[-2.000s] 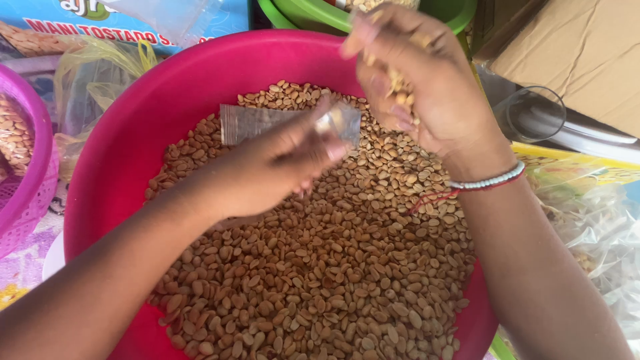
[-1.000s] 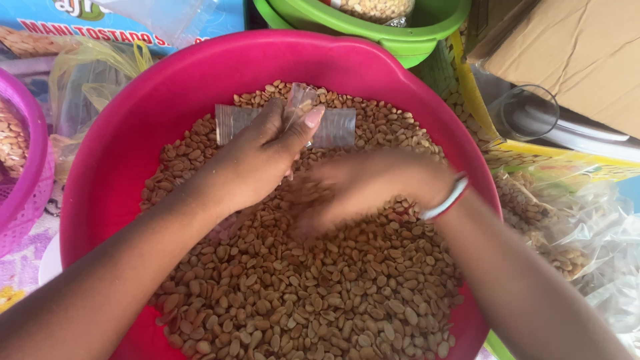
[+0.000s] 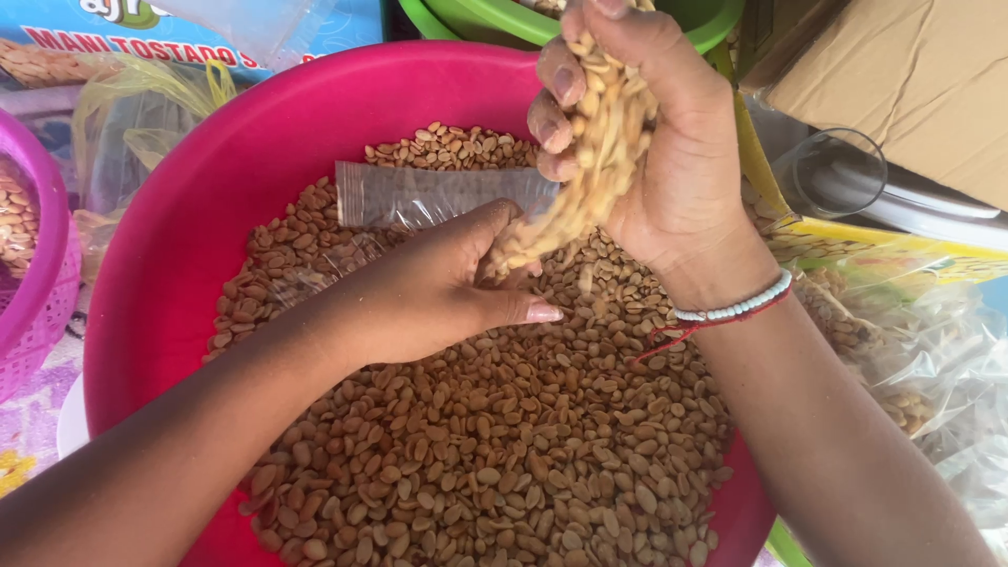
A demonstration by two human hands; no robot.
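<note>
Peanuts (image 3: 504,449) lie in a wide pink plastic basin (image 3: 181,228). My right hand (image 3: 654,134), with a beaded bracelet (image 3: 736,307) at the wrist, is raised over the basin's far right side and curled around a handful of peanuts. A blurred stream of peanuts (image 3: 587,181) falls from it to my left hand (image 3: 457,291). The left hand is curled with its thumb to the near side; whether it grips a bag at the stream's lower end is hidden. Behind it a clear plastic bag (image 3: 425,193) lies flat on the peanuts.
A purple basket (image 3: 47,260) with peanuts stands left, beside thin plastic bags (image 3: 150,118). A blue printed box (image 3: 236,47) is behind. Green bowls (image 3: 504,24) stand at the back. To the right are a cardboard box (image 3: 906,94), a drinking glass (image 3: 839,173) and clear bags of peanuts (image 3: 921,354).
One second ago my right hand was low over the peanuts beside my left hand; now it is raised toward the back right, with peanuts pouring from it.
</note>
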